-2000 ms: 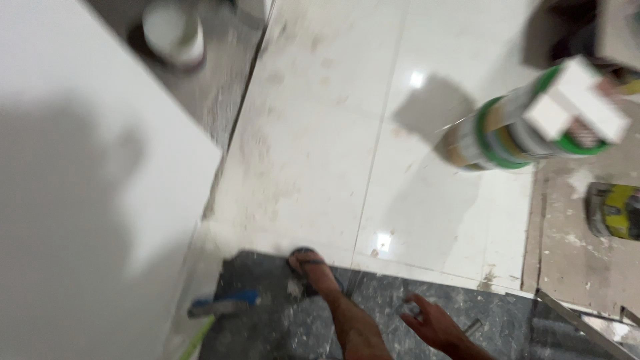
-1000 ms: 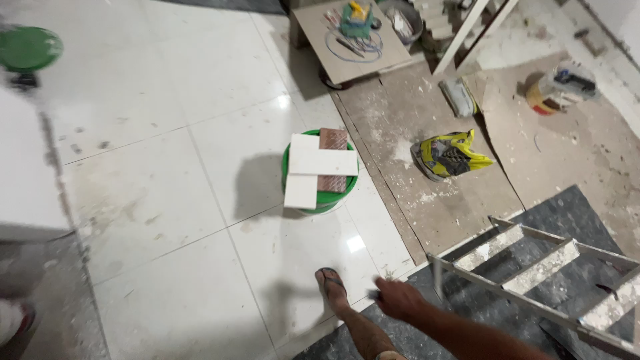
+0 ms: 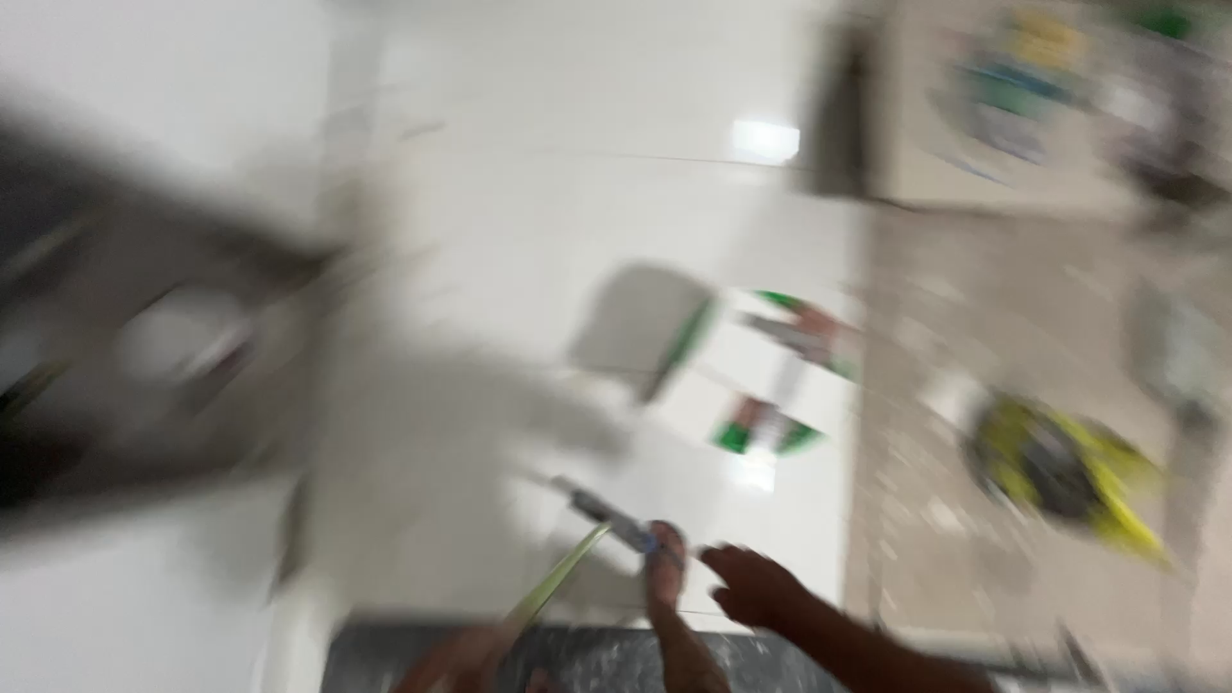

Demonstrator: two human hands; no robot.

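Note:
The view is strongly blurred. My left hand [image 3: 457, 659], at the bottom edge left of my foot, seems closed on a yellow-green handle [image 3: 558, 579]. At the handle's far end is a grey tool [image 3: 608, 515] with a thin tip, over the white tiled floor; its exact kind cannot be told. Just right of my sandalled foot [image 3: 666, 558], my right hand [image 3: 756, 582] reaches out with its fingers apart and nothing visible in them. Ahead of both hands stands a green-rimmed bucket [image 3: 685, 337], with white rectangular pieces [image 3: 736, 361] and a reddish-brown piece [image 3: 818, 327] across its top.
A yellow and black bag [image 3: 1049, 462] lies on the brown floor covering [image 3: 914, 385] at right. Behind it is a low board-topped table [image 3: 924, 106] with blurred items. At left, a white container [image 3: 183, 332] stands in a dark area. Dark speckled flooring [image 3: 587, 654] lies underfoot.
The yellow-green handle, the grey tool and my left hand have come into view at the bottom, where they were not seen a second ago. The view has swung widely.

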